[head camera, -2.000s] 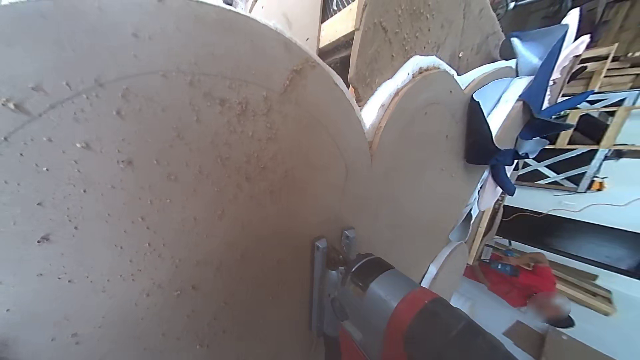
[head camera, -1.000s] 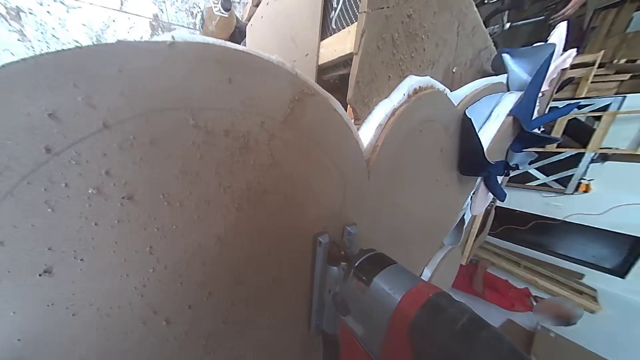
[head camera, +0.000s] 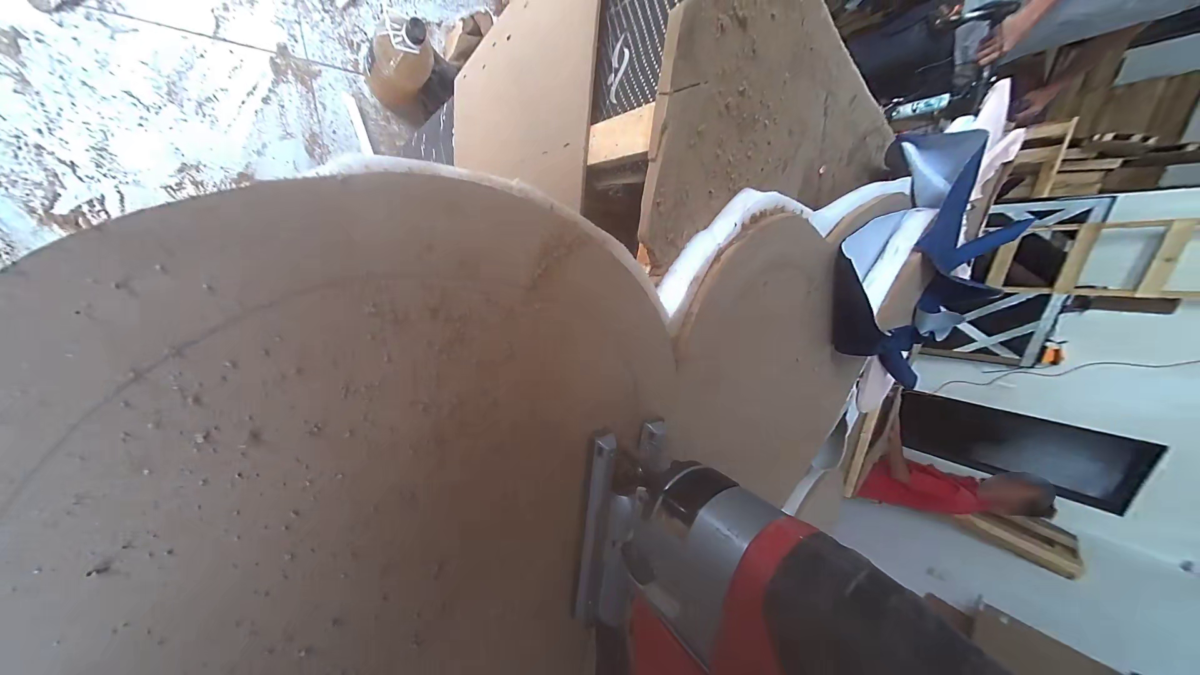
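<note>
A red, grey and black jigsaw (head camera: 722, 553) stands at the lower middle, its metal shoe (head camera: 597, 525) resting on a large brown board with a scalloped, rounded edge (head camera: 422, 375). A faint curved pencil line and scattered sawdust crumbs mark the board. White material lines the outer edge, beside a smaller rounded lobe (head camera: 759, 328). Blue and grey sheet offcuts (head camera: 937, 244) hang at the far lobes. Neither my left hand nor my right hand can be made out; the jigsaw's rear runs off the bottom edge.
Beyond the edge lie a sawdust-strewn board (head camera: 750, 122), a flat brown panel (head camera: 525, 103) and a plastic container of brownish contents (head camera: 398, 70) on the spattered floor (head camera: 169, 103). A person in red (head camera: 923, 487) is at the right. Another person's hand (head camera: 1008, 37) holds a dark tool.
The view has shifted, bringing more of the floor and the whole container into sight at upper left. Another person's hand and tool now show at upper right. The jigsaw remains on the board.
</note>
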